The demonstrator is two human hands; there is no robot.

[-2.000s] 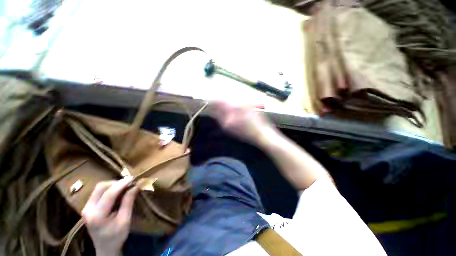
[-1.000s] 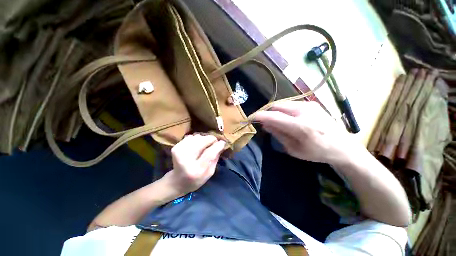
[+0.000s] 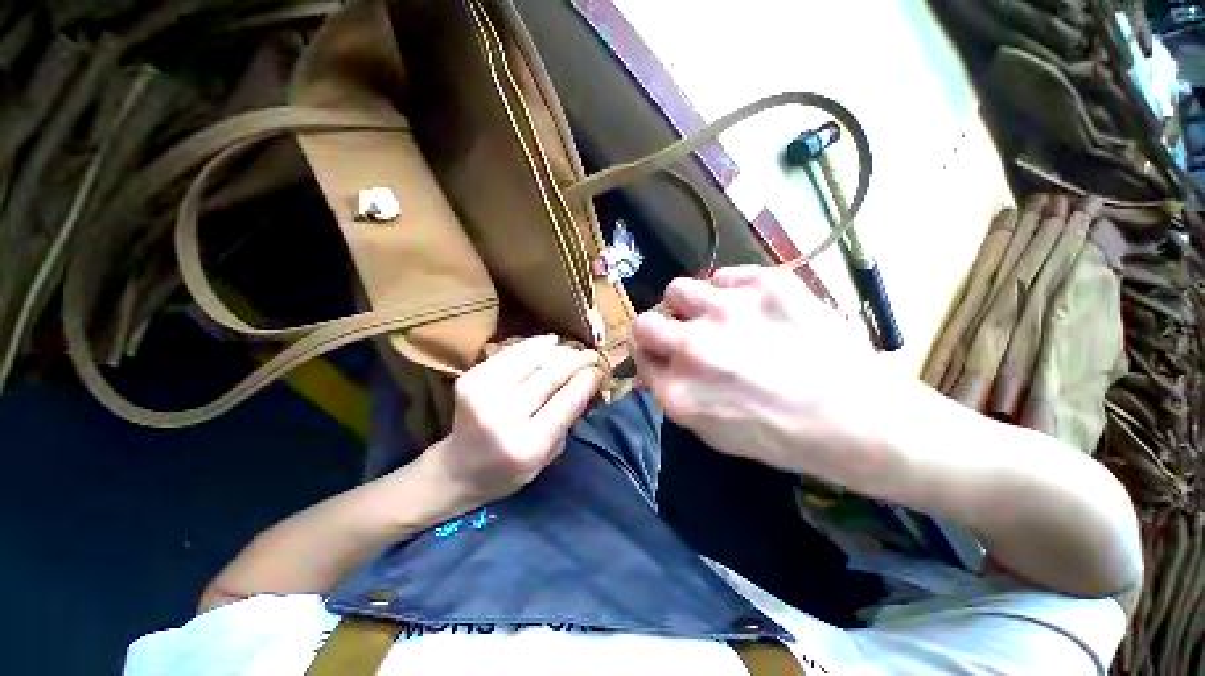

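Observation:
A tan-brown handbag [image 3: 456, 198] lies open-mouthed in front of my apron, its long handles looping out to both sides. A gold zipper line [image 3: 535, 152] runs along the opening to a pale end tab [image 3: 596, 325]. My left hand [image 3: 515, 409] pinches the bag's near edge below the tab. My right hand [image 3: 740, 363] is closed at the same corner, right of the tab; its fingertips are partly hidden, and a thin item in them cannot be made out. A metal fitting [image 3: 378, 203] sits on the bag's left panel, and a clear-wrapped one [image 3: 619, 254] on the right.
A hammer [image 3: 846, 231] lies on the white bench [image 3: 912, 145], partly ringed by a handle. Dark-red strips [image 3: 661, 79] line the bench edge. Folded brown bag pieces [image 3: 1024, 317] lie at right. Heaped brown bags [image 3: 93, 172] fill the upper left. A yellow floor line [image 3: 324, 396] shows at left.
From one second ago, my right hand has moved in to the bag's corner beside my left hand and now covers more of it. The bag has shifted slightly left and up in view.

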